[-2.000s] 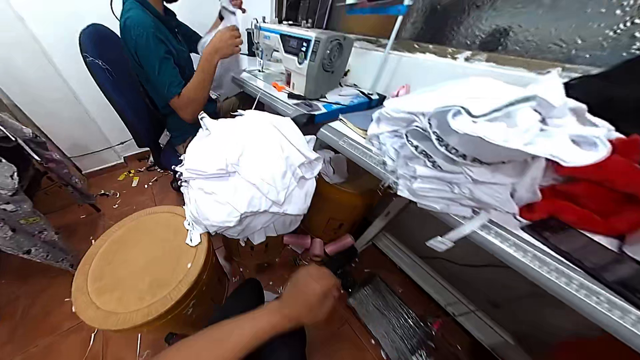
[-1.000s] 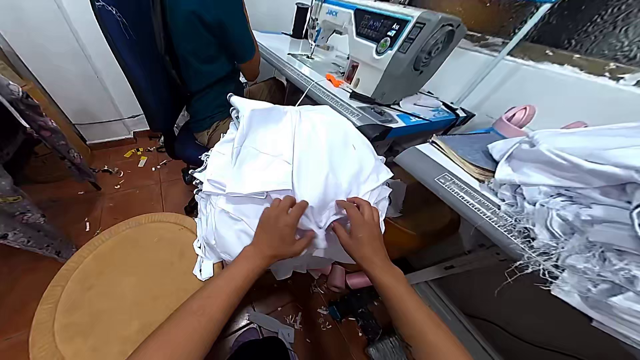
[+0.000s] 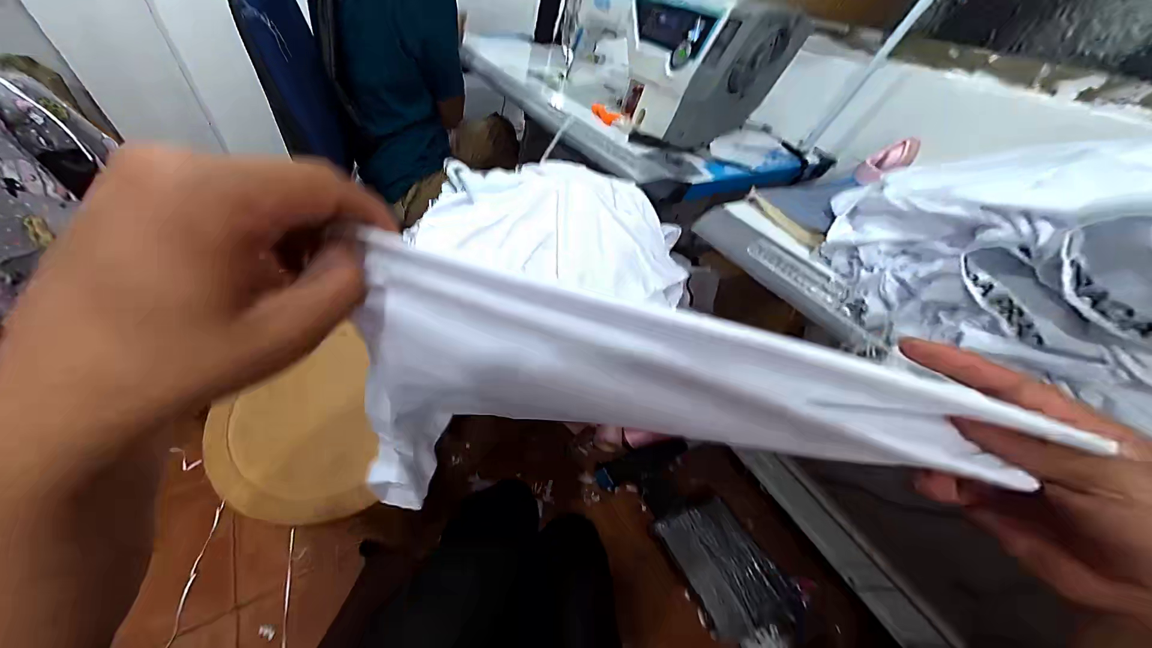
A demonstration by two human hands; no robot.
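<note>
A piece of white fabric [image 3: 585, 360] is stretched between my two hands, in front of me and close to the camera. My left hand [image 3: 207, 279] pinches its left end between thumb and fingers, and a loose flap hangs down below. At the right end my right hand [image 3: 1035, 459] holds the cloth, with two pointed corners passing among its fingers. Beyond the stretched piece is a rounded pile of white fabric [image 3: 558, 225]. More white garments with dark-lettered bands [image 3: 1017, 261] are heaped on the table at the right.
A sewing machine [image 3: 702, 63] stands on the worktable at the back, with a seated person [image 3: 396, 90] beside it. A round tan stool top [image 3: 288, 432] is at lower left. The grey table edge [image 3: 783, 279] runs along the right, above a foot pedal [image 3: 729, 567] on the floor.
Both hands were on the white pile a second ago; now they are raised and apart, with a white piece stretched between them.
</note>
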